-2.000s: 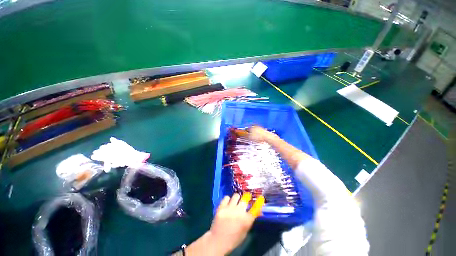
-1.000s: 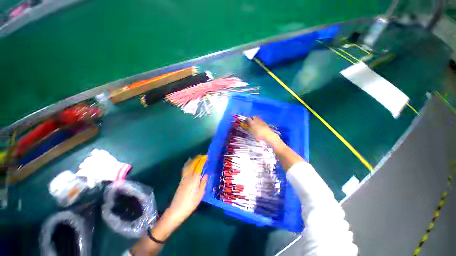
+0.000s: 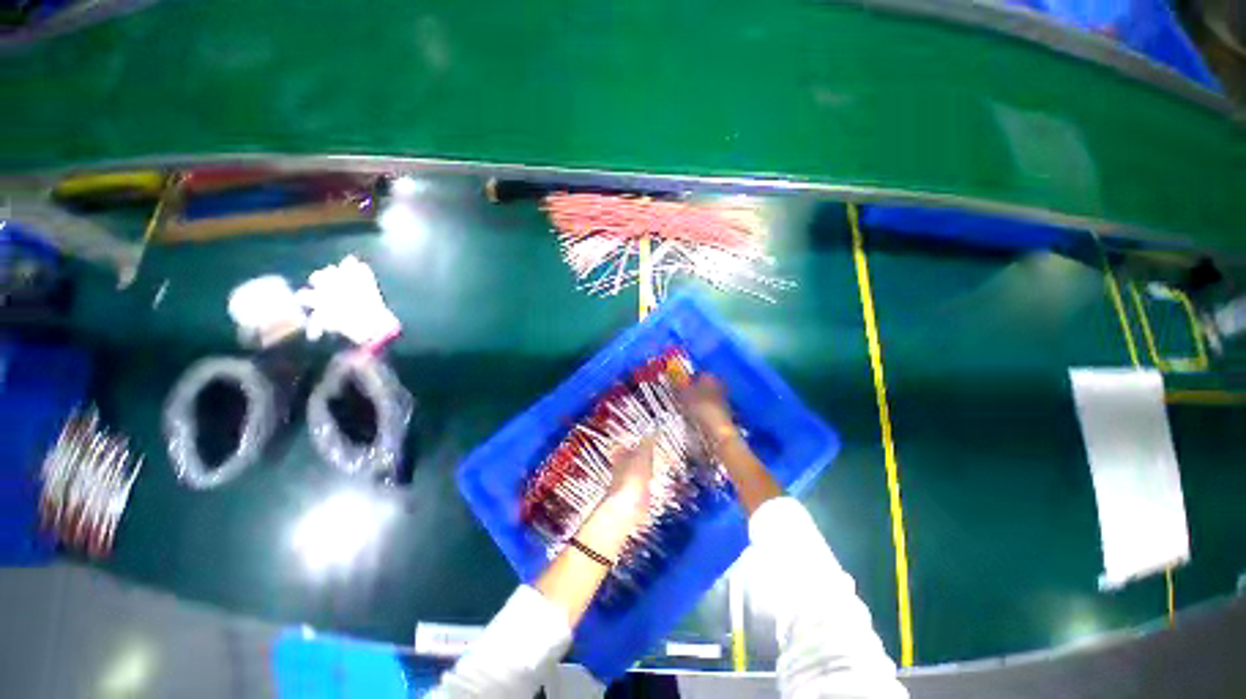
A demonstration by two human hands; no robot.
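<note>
A blue plastic bin (image 3: 513, 481) stands turned at an angle on the dark green mat in front of me. Red-and-white wire assemblies (image 3: 594, 458) lie in rows inside it. My left hand (image 3: 622, 503) is in the bin on top of the wires; its fingertips are hard to see, and I cannot tell whether it grips any. My right hand (image 3: 705, 410) is at the upper right part of the pile, a yellow-orange cover at a fingertip. It is blurred, and its hold on the wires cannot be told.
Two clear bags with black contents (image 3: 219, 421) (image 3: 358, 412) and a white glove (image 3: 350, 301) lie left. A wire pile (image 3: 89, 481) sits far left by another blue bin. A pink-red wire bundle (image 3: 656, 219) lies behind; a white sheet (image 3: 1131, 471) lies far right.
The view has swung, and the bin now stands turned on the mat. My left hand has gone from the bin's left wall to over the wires inside. My right hand stays in the bin.
</note>
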